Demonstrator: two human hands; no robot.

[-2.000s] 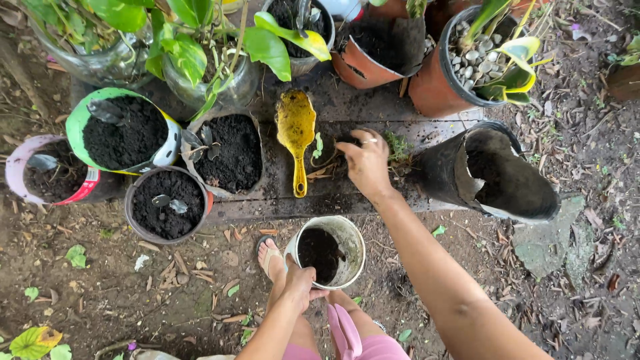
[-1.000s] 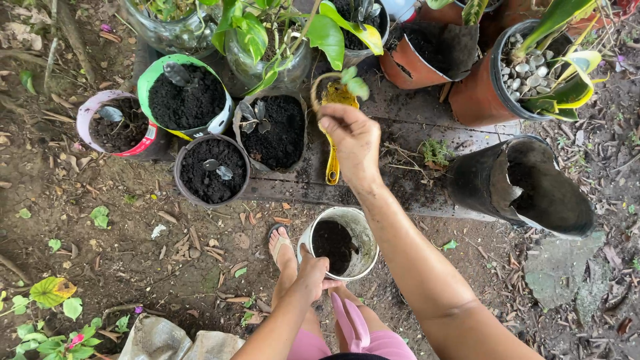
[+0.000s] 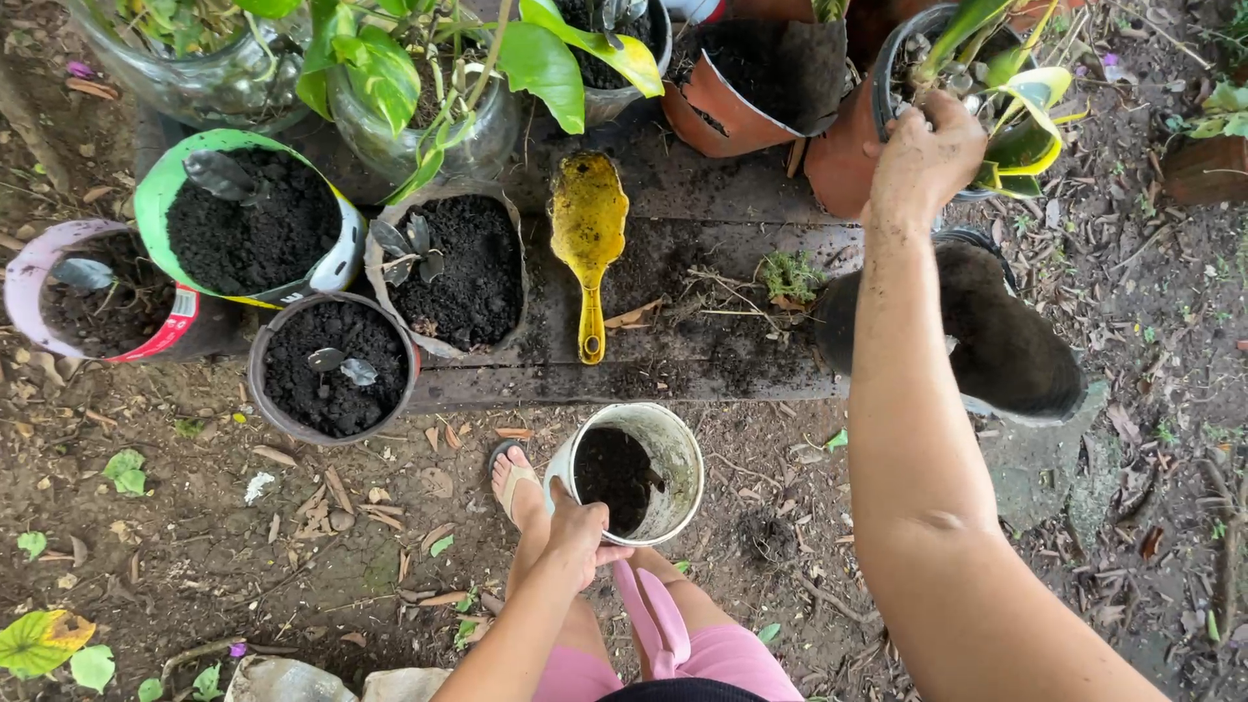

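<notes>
My left hand [image 3: 577,539] grips the rim and side of a white plastic pot [image 3: 688,478] with dark soil at its bottom. At the upper right, my right hand [image 3: 926,156] is over an orange-brown pot [image 3: 840,161] of pebbles and a variegated, yellow-edged plant [image 3: 1038,127]; its fingertips are at the pebbles by the plant's base, and whether they hold anything is hidden. A yellow scoop [image 3: 589,219], smeared with soil, lies on the dark wooden bench [image 3: 673,375] between my hands.
Several soil-filled pots with small dark-leaved cuttings stand left, among them a green-rimmed pot [image 3: 161,229]. Glass jars [image 3: 429,146] with leafy plants stand behind. A torn orange pot [image 3: 717,112] is at the back, and a black pot [image 3: 843,317] lies tilted under my right forearm.
My right hand has moved from above the scoop, where it held a small leafy sprig, to the pebble-filled pot at the right. My left hand keeps its hold on the white pot.
</notes>
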